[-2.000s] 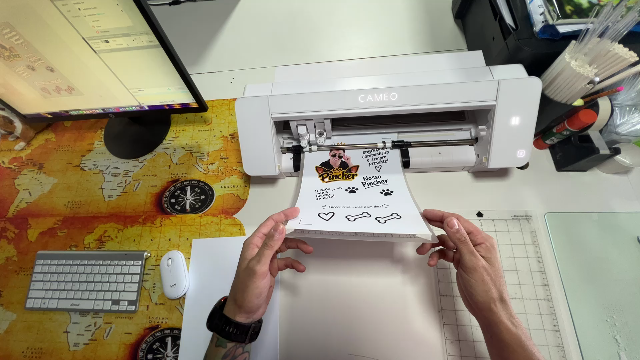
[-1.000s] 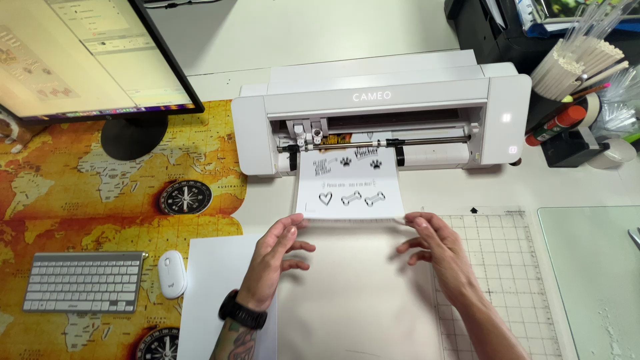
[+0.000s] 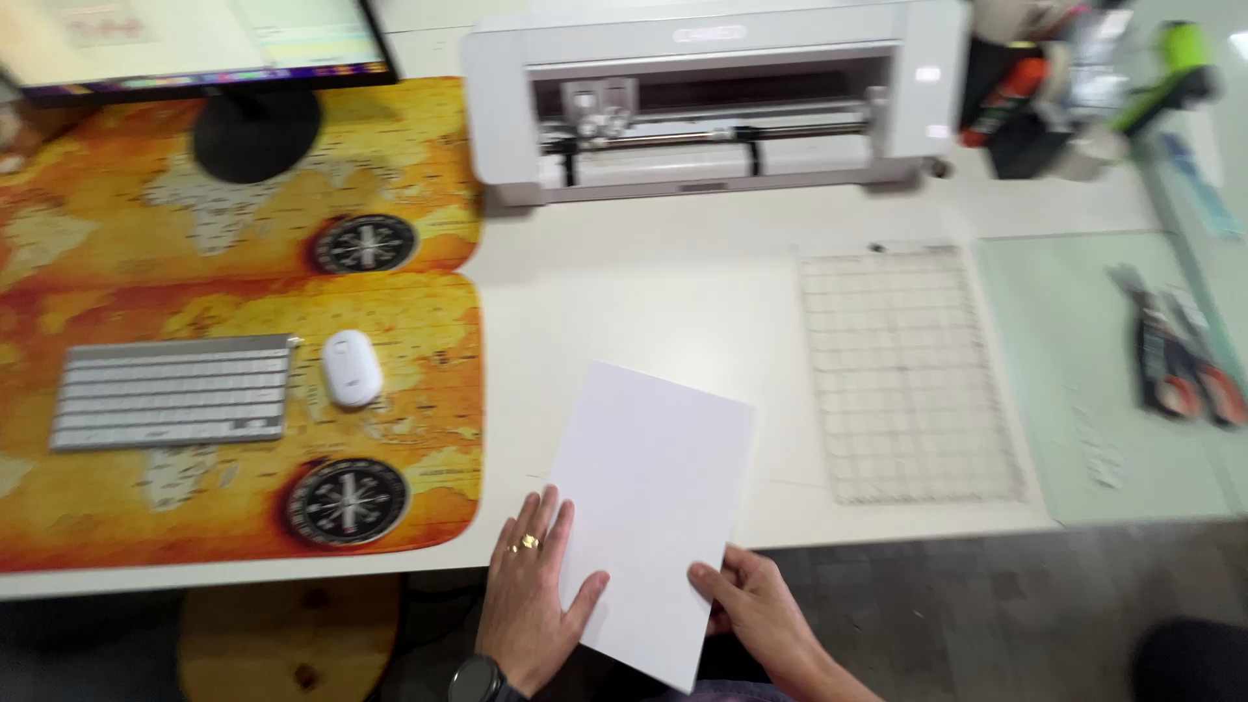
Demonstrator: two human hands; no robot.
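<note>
A blank white sheet of paper [image 3: 653, 487] lies tilted over the front edge of the white table, its lower corner jutting past the edge. My left hand [image 3: 536, 590], with gold rings and a dark watch, rests spread along the sheet's left edge, the thumb on its face. At the lower right edge, my right hand [image 3: 751, 604] pinches the sheet between thumb and fingers. Behind it stands the white Cameo cutting machine [image 3: 712, 180], with no printed sheet visible in its opening. A transparent gridded cutting mat [image 3: 912, 380] lies to the right of the sheet.
On the left are a monitor [image 3: 195, 49], a keyboard [image 3: 175, 390], a mouse [image 3: 352, 369] and map-patterned desk mats [image 3: 244, 302]. Scissors [image 3: 1160, 361] lie on a pale green glass board [image 3: 1082, 390] at the right. Blurred holders with tools [image 3: 1024, 117] stand beside the machine.
The printed sheet that was in the machine's opening no longer shows there. Both hands have come away from the machine to the table's front edge, on a blank-faced sheet. The view has shifted.
</note>
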